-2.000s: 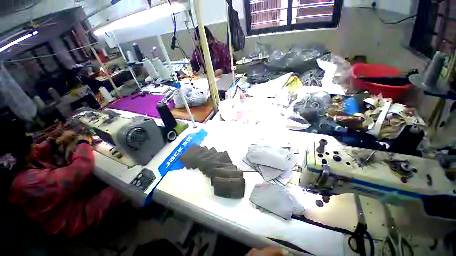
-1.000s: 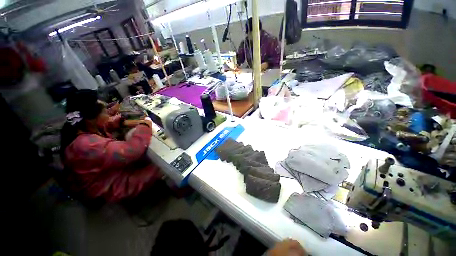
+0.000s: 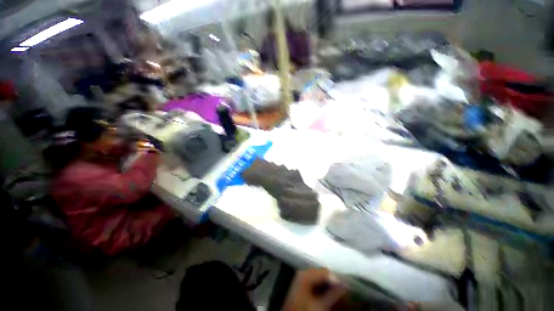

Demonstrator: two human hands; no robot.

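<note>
The frame is blurred. My left hand (image 3: 314, 293) shows at the bottom edge, by the table's front edge, fingers bent around a small dark patch; whether it holds cloth is unclear. A skin-coloured sliver at the bottom edge, likely my right hand (image 3: 425, 306), is cut off. Dark brown turned pieces (image 3: 297, 197) lie in an overlapping row on the white table. Pale grey unturned pieces lie to their right, in an upper pile (image 3: 358, 179) and a lower pile (image 3: 357, 231).
A sewing machine (image 3: 480, 197) stands right, with blurred dark scissors (image 3: 466, 285) by it. A neighbouring machine (image 3: 197, 146) and blue label (image 3: 246, 163) are left. A person in red (image 3: 106, 197) sits far left. Scraps and plastic bags (image 3: 389, 115) and a red basin (image 3: 513, 85) lie behind.
The view has shifted and blurred. More of my left hand has risen into view at the bottom edge. The piles look unchanged.
</note>
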